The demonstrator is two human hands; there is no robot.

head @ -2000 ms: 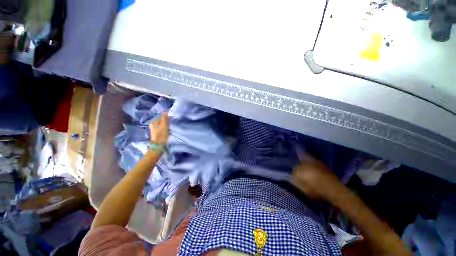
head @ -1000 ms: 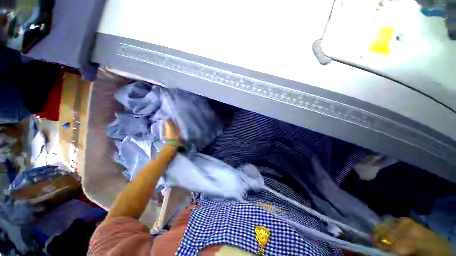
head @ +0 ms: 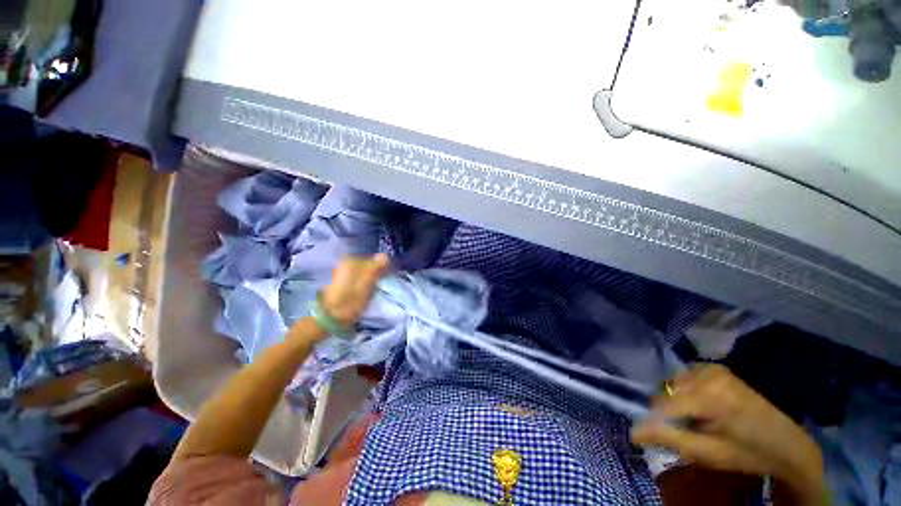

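My left hand (head: 353,291) grips a gathered light-blue cloth bundle (head: 435,314) above my lap, at the bin's right side. A pale narrow tie (head: 538,368) runs from the bundle to my right hand (head: 696,413), which holds its far end and is slightly blurred. The tie is stretched in two strands. More light-blue garment panels (head: 259,296) lie heaped in the pale bin (head: 183,326) beside my lap. The fingertips of both hands are partly hidden by cloth or blur.
The white sewing table (head: 415,69) has a grey front edge with a printed ruler (head: 474,178). The yellow-marked bed cover (head: 731,89) is at upper right. A purple-grey cloth-covered surface (head: 123,79) is at upper left. Cardboard and cloth pieces lie at lower left.
My right hand first pulled far out to the right with the strands, then came back somewhat. The cloth at my left hand is now bunched above my lap.
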